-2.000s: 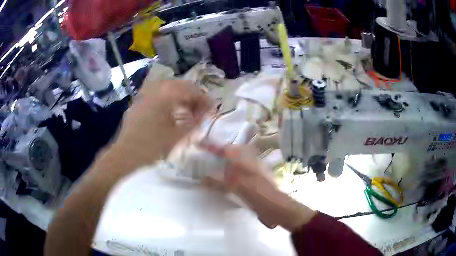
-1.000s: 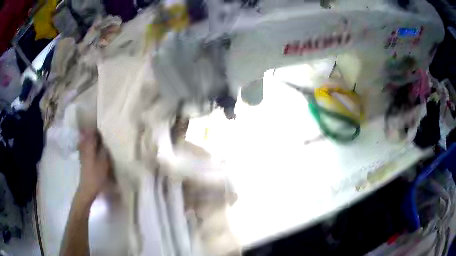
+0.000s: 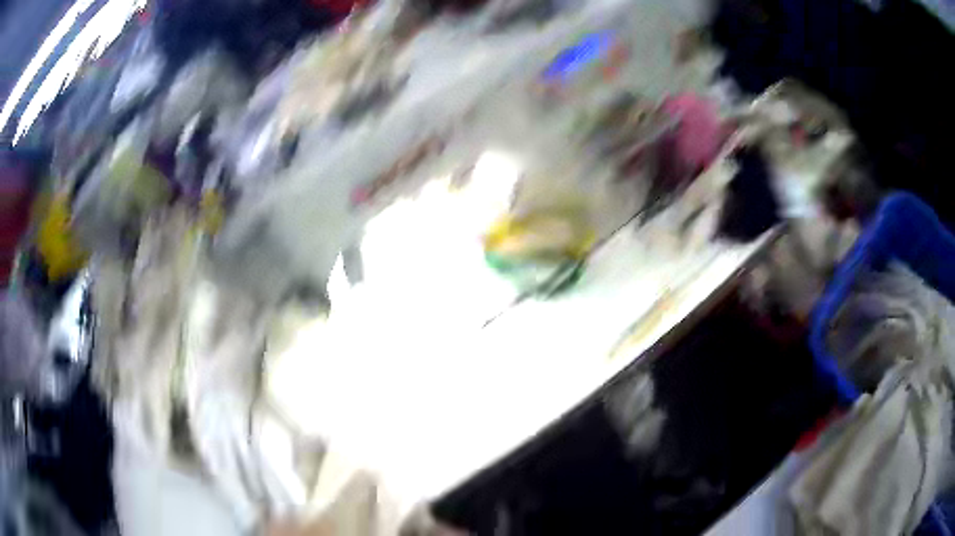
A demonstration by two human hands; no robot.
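Note:
The view is strongly blurred. Pale cream fabric (image 3: 220,419) lies heaped in folds at the lower left, beside the bright lamp glare. The white-grey sewing machine head (image 3: 471,99) runs diagonally, with red lettering and a blue display. Scissors with yellow and green handle loops (image 3: 539,246) lie on the white table (image 3: 545,345) under the head. A skin-toned blurred patch is cut off by the bottom edge near the fabric. It may be part of a hand, but I cannot tell which hand or what it holds.
A blue basket (image 3: 833,314) with cream fabric (image 3: 874,440) is at the right, beyond the table's front edge. Pink and dark scraps (image 3: 691,131) lie by the machine's right end. Yellow cloth (image 3: 58,236) hangs at the far left. Below the table edge is a dark area.
The view has swung right, so the machine and scissors appear further left and the blue basket shows more fully. My left hand, earlier on the fabric, is no longer clearly visible.

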